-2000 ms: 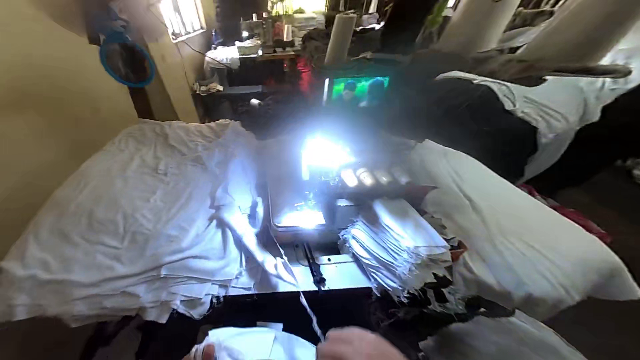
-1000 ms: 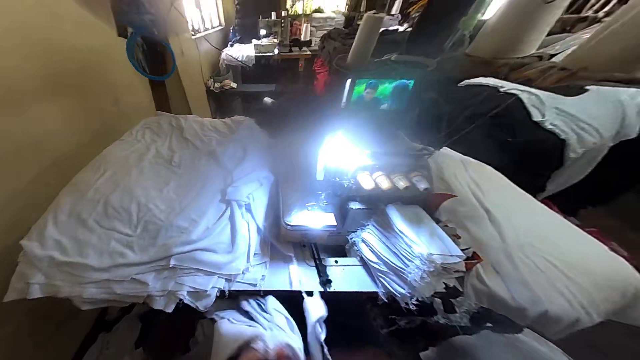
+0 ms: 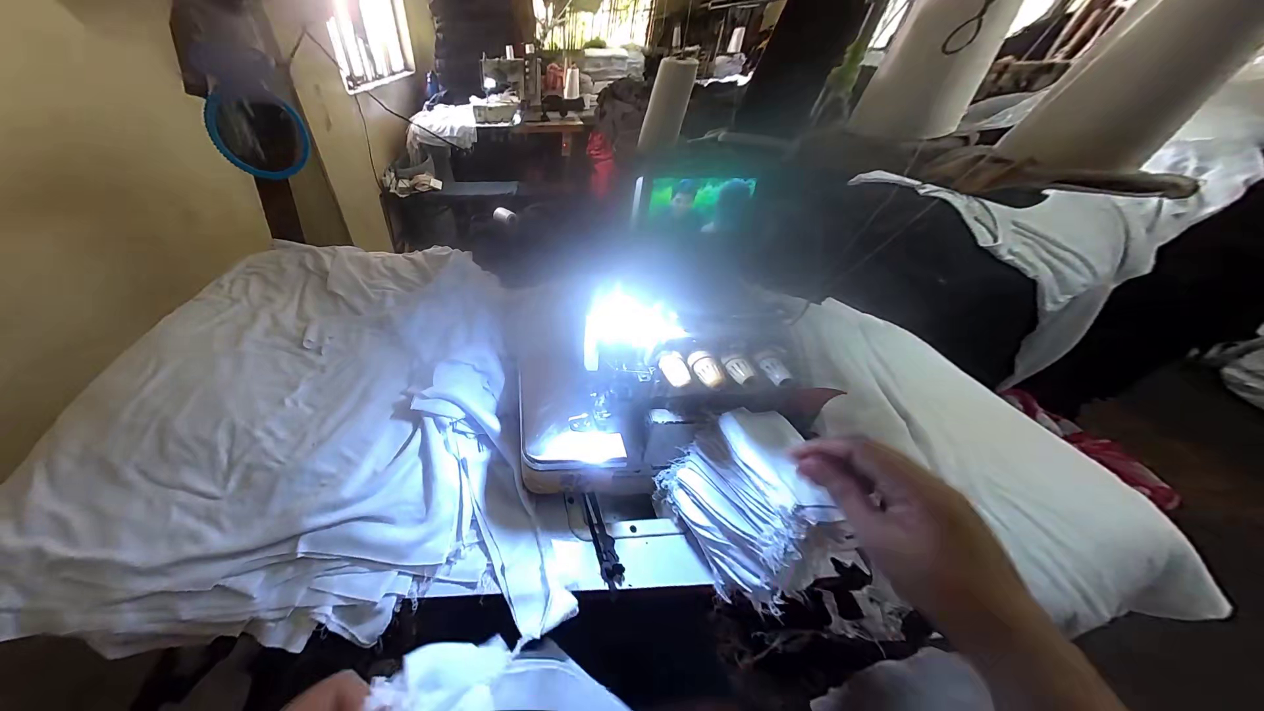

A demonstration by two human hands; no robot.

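Note:
My right hand (image 3: 889, 504) reaches over the right edge of a stack of frayed white fabric pieces (image 3: 746, 504), fingers bent; whether it pinches the top piece is unclear. At the bottom edge, my left hand (image 3: 336, 694) is mostly cut off and lies against a bunched white cloth (image 3: 484, 676), its fingers hidden. Between the piles stands a sewing machine (image 3: 573, 425), probably an overlock type, under a glaring lamp, with a row of tension dials (image 3: 721, 368). A narrow white fabric strip (image 3: 513, 553) hangs down beside it.
A large pile of white fabric (image 3: 227, 425) covers the left side. White cloth (image 3: 968, 434) drapes over the right side. Behind the machine is a lit screen (image 3: 701, 202). Tall white fabric rolls (image 3: 928, 69) lean at the back right, and a blue hoop (image 3: 209, 128) hangs left.
My right hand, at the bottom centre two seconds ago, is now at the stack on the right. The fabric strip now hangs nearer the left pile.

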